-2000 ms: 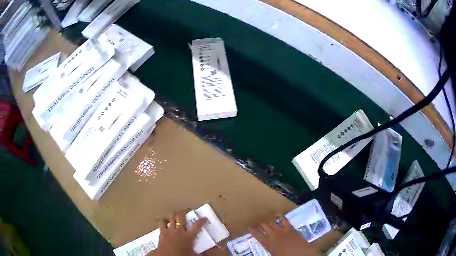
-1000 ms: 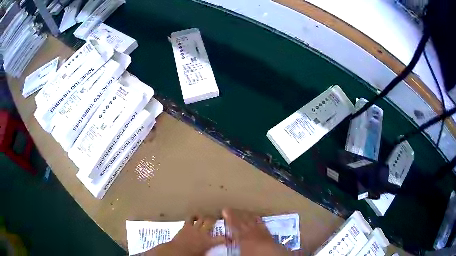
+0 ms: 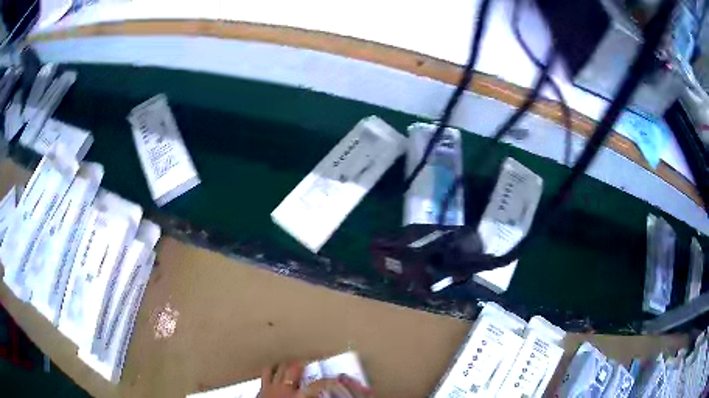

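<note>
My left hand (image 3: 281, 380) is at the bottom edge, cut off by it, with its fingers on a white piece (image 3: 344, 364). My right hand (image 3: 339, 387) lies close beside it, its fingers on the same piece, also cut off. Whether this piece is a carton or a folded leaflet is hard to tell. A white strip (image 3: 229, 390) shows left of my left hand, low on the brown worktop (image 3: 233, 311). Palms and wrists are out of the picture.
Waiting cartons (image 3: 101, 272) overlap at left. More cartons (image 3: 480, 354) and clear packs (image 3: 595, 373) lean at lower right. The green belt (image 3: 233, 155) carries spaced cartons (image 3: 342, 183) and a clear pack (image 3: 434, 175). A black device (image 3: 427, 255) with cables hangs in front.
The view has turned right, so belt items and waiting cartons sit further left, and more packs show at right. The clear pack under my right hand earlier is no longer visible there.
</note>
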